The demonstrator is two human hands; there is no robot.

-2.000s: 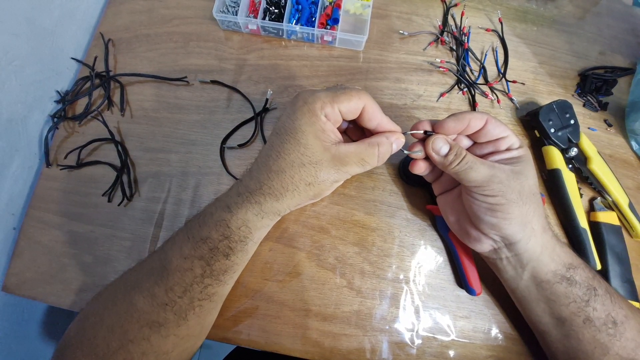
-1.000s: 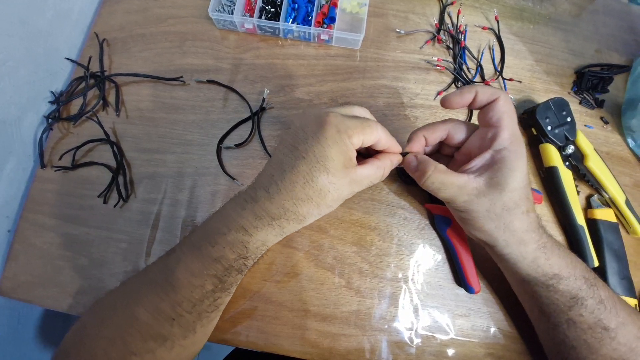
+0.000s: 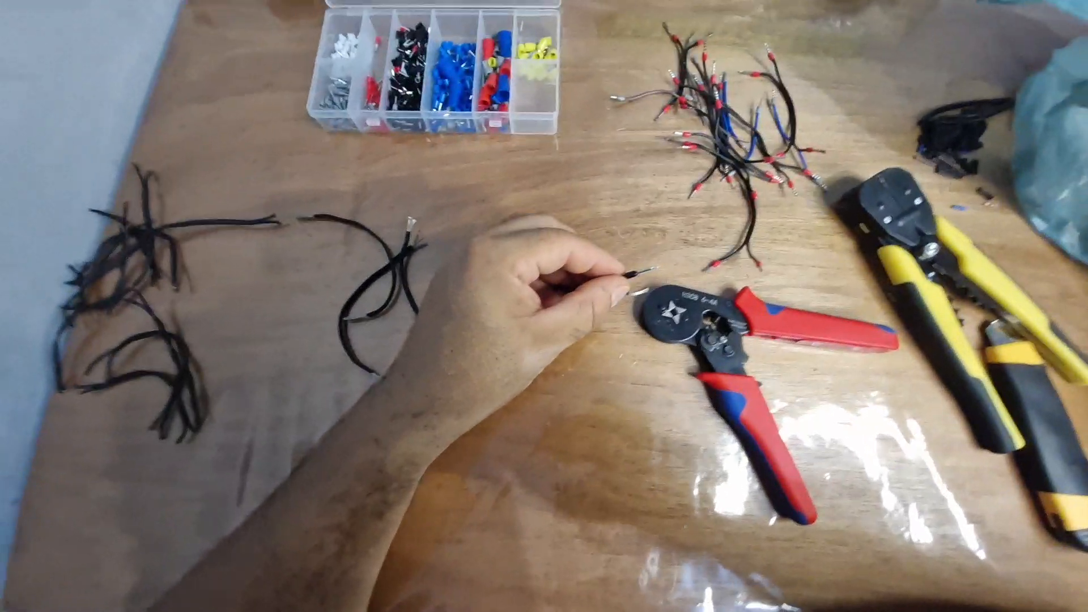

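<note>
My left hand pinches a short black wire between thumb and forefinger; its bare end points right. A second pale tip shows just below, near the fingertips. Right beside it lies a ferrule crimping tool with red and blue handles spread apart. My right hand is out of view. Left of my hand are a few loose black wires. Farther left lies a pile of black wires. Toward the back, a bunch of black and blue wires with red ferrules lies on the wooden table.
A clear compartment box with white, red, black, blue and yellow ferrules stands at the back. On the right lie a yellow-black wire stripper, a yellow-black hand tool, black scraps and a translucent bluish bag.
My right hand, which was at the wire beside my left hand, has left the view. The crimping tool, partly hidden before, now shows fully. My left hand still pinches the wire.
</note>
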